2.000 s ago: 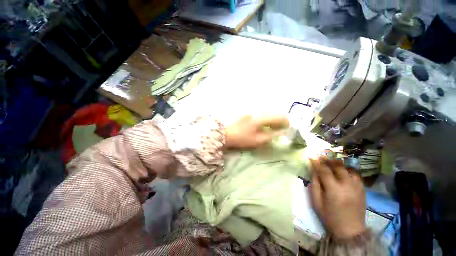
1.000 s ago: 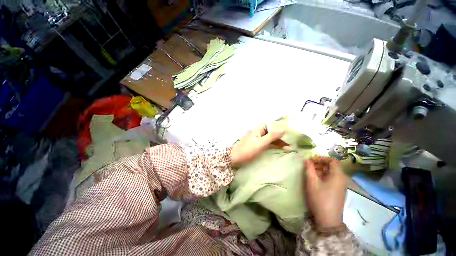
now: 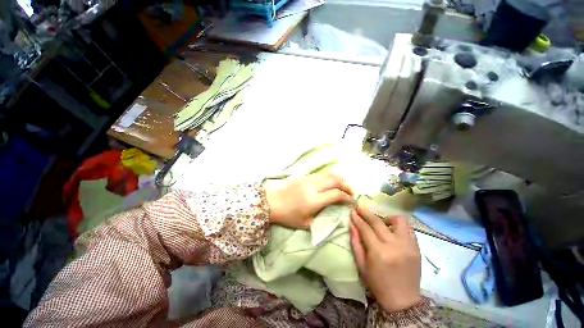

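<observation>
The light green garment panels [image 3: 301,256] lie bunched at the table's front edge and hang over it towards my lap. My left hand [image 3: 304,200] is on the cloth from the left, fingers bent onto it. My right hand [image 3: 389,256] pinches the cloth from the right, its fingertips close to those of my left hand. A small pale folded piece shows between the hands. The off-white sewing machine head [image 3: 410,96] stands beyond and to the right. The brightly lit needle area [image 3: 378,168] is beyond my fingers; glare hides whether cloth lies under the foot.
A stack of green strips [image 3: 218,96] lies on the brown side board [image 3: 150,122]. A red bag [image 3: 96,168] is at left. A smartphone [image 3: 510,246] lies at right beside a light blue cloth [image 3: 477,275]. A striped green bundle [image 3: 437,179] sits right of the foot.
The view has shifted right. My hands have come closer together and drawn the green cloth nearer my body, away from the needle. The cloth is now folded between my fingers.
</observation>
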